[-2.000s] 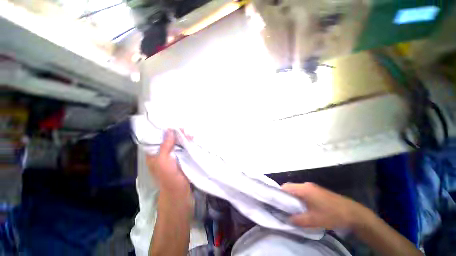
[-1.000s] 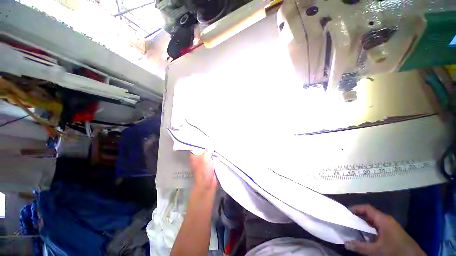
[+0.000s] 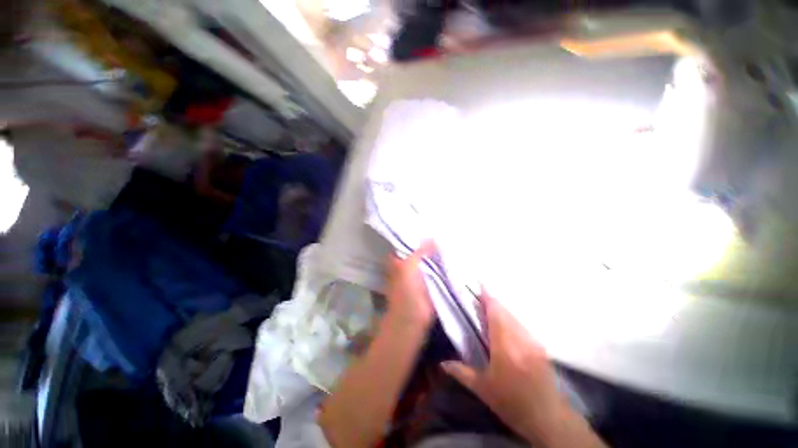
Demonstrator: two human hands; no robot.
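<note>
A white cut piece [image 3: 451, 302] with dark edge lines lies folded lengthwise at the table's front edge, its far end on the table. My left hand [image 3: 411, 284] grips it near its middle. My right hand [image 3: 512, 367] holds its near end, close to my left hand. The upper part of the piece merges into the lamp glare. The industrial sewing machine [image 3: 744, 131] is blurred at the right, and its needle area cannot be made out.
The white table [image 3: 359, 236] has its left edge beside my left forearm. White crumpled cloth [image 3: 302, 341] hangs below that edge. Blue cloth [image 3: 144, 276] and grey cloth [image 3: 206, 350] are heaped at the left. The lamp [image 3: 626, 44] is at the top.
The view has swung left, so the machine sits further right. My right hand has moved in close to my left, and the stretched white piece is now bunched narrower between them.
</note>
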